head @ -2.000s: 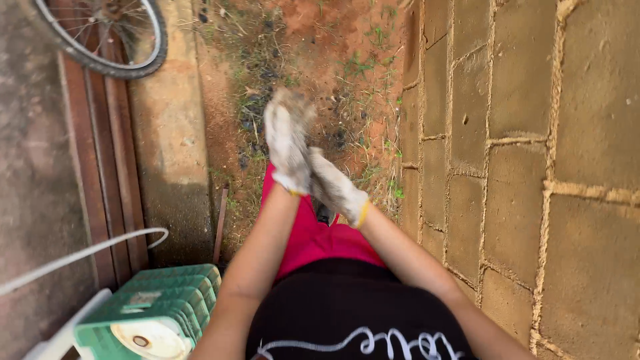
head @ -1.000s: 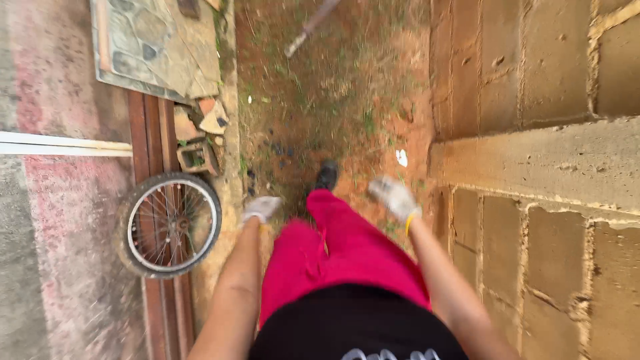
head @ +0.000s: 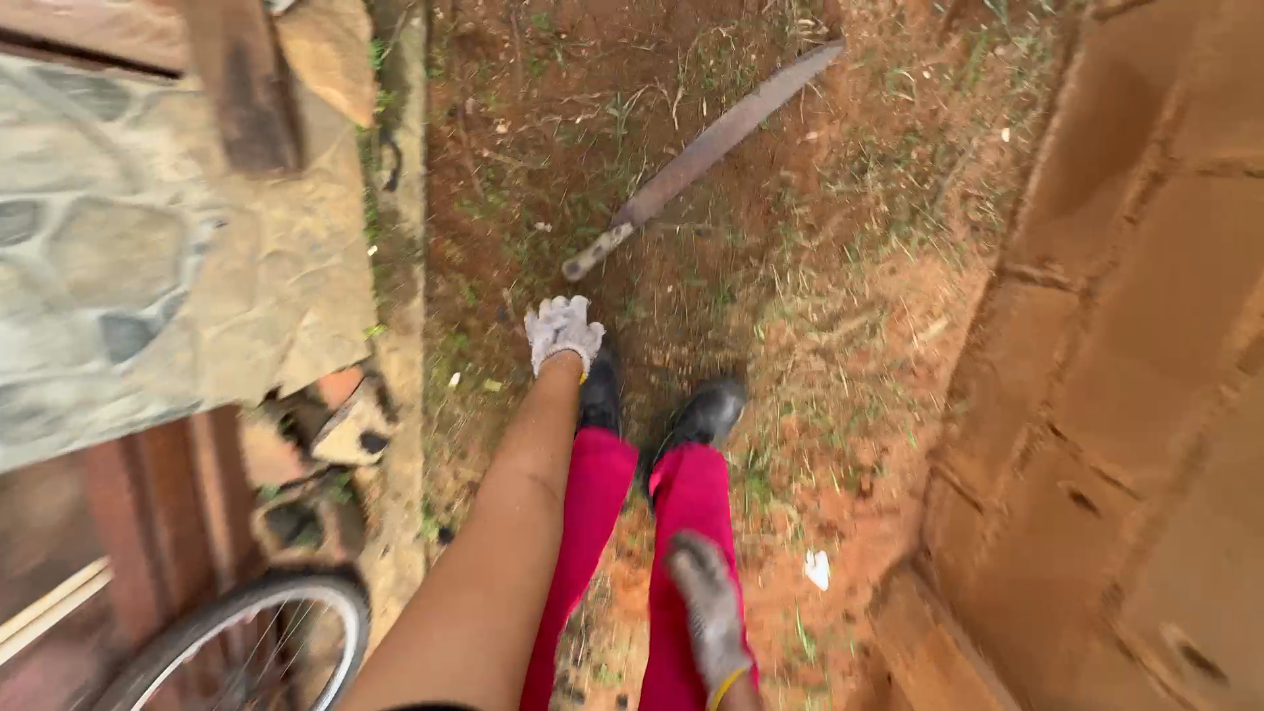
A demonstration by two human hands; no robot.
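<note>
A machete (head: 716,143) with a worn pale handle lies on the reddish, grassy ground, its blade pointing to the upper right. Just below the handle's end is my left hand (head: 565,331), in a whitish knit glove, fingers spread and holding nothing; a small gap parts it from the handle. My right hand (head: 709,612), in a soiled grey glove, hangs blurred before my right trouser leg; its fingers are not clear enough to read. Dark boots (head: 706,413) stand on the soil below the machete.
A brick wall (head: 1116,395) runs along the right. At left are a stone-faced slab (head: 128,257), a wooden post (head: 247,99), rubble (head: 351,425), a bicycle wheel (head: 351,612) and a concrete edging (head: 400,296). A white scrap (head: 818,569) lies on the soil.
My hands, together two seconds ago, are now apart. My left hand has reached forward toward the machete, which now shows in full. The view has moved forward along the ground.
</note>
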